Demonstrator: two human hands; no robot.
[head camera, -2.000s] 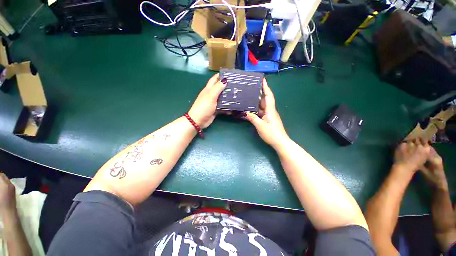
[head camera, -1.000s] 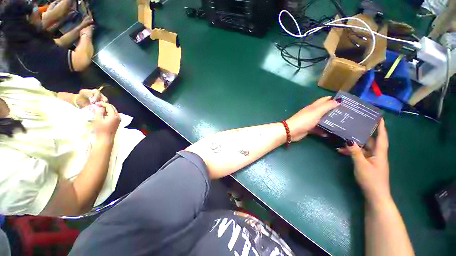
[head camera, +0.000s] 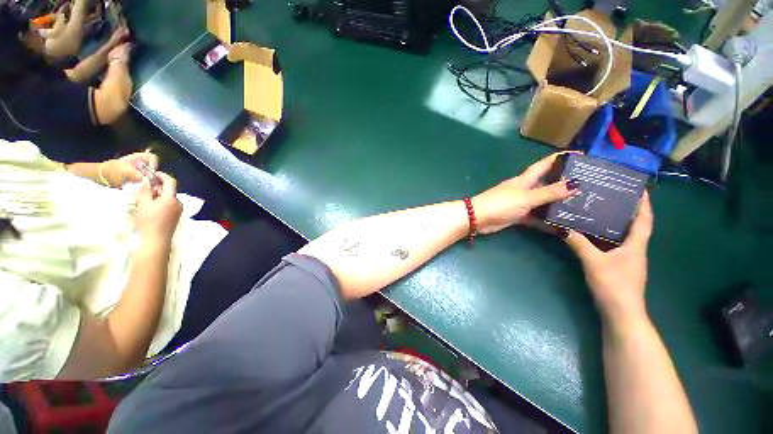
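Note:
A black product box (head camera: 597, 197) with white print lines on its upper face is held above the green tabletop, right of the middle of the view. My left hand (head camera: 517, 199) grips its left side, with the thumb lying on the printed face. My right hand (head camera: 619, 263) grips its near right corner and right edge. The lid looks closed. The underside of the box and some of my fingers are hidden.
Just beyond the box are a blue plastic bin (head camera: 653, 159) and an open brown carton (head camera: 555, 116). Open black boxes (head camera: 264, 97) lie at the left. A black item (head camera: 744, 326) lies at the right edge. Seated people (head camera: 102, 254) are on the left.
The view has swung left since the first frame, so the box and hands appear further right. My left thumb has moved further onto the printed face.

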